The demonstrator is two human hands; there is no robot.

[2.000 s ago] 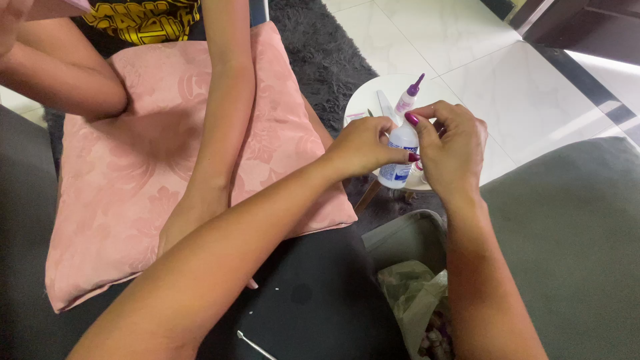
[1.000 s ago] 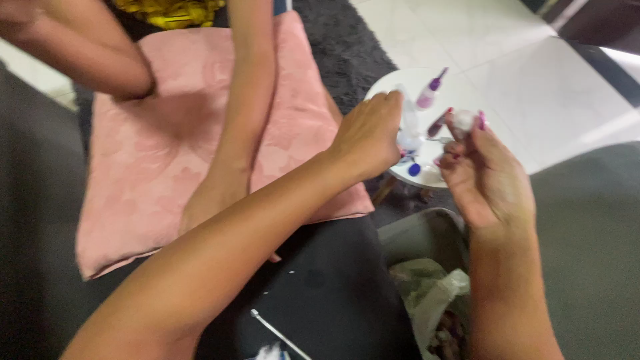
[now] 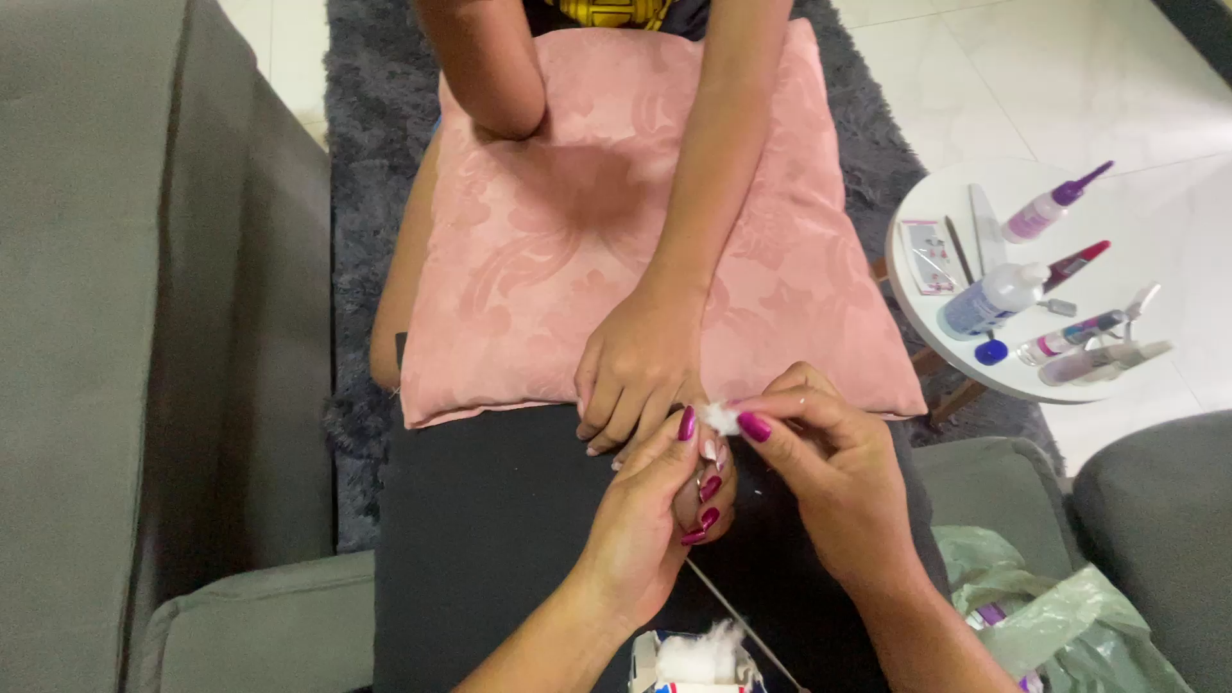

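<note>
My left hand [image 3: 664,496] is closed around a finger of another person's hand [image 3: 640,371], at the front edge of a pink cushion [image 3: 577,241]. A small tuft of white cotton [image 3: 720,418] is pinched between the thumb and fingertips of my right hand [image 3: 828,462], beside the held finger. A box of cotton [image 3: 698,659] stands near the bottom edge, and a thin metal tool [image 3: 741,621] lies next to it on the black surface [image 3: 481,539]. On the round white table [image 3: 924,197] at right stands an uncapped plastic bottle [image 3: 991,300], its blue cap [image 3: 990,352] close by.
The round table also carries a purple-capped bottle [image 3: 1039,214], a nail file [image 3: 986,231], a red-capped tube [image 3: 1078,265] and several small bottles. A green plastic bag [image 3: 1068,616] lies at lower right. Grey sofa parts [image 3: 231,289] flank the left side.
The bottle that my left hand held is now on the round table. Both hands have moved from the table to the other person's hand. The view has shifted.
</note>
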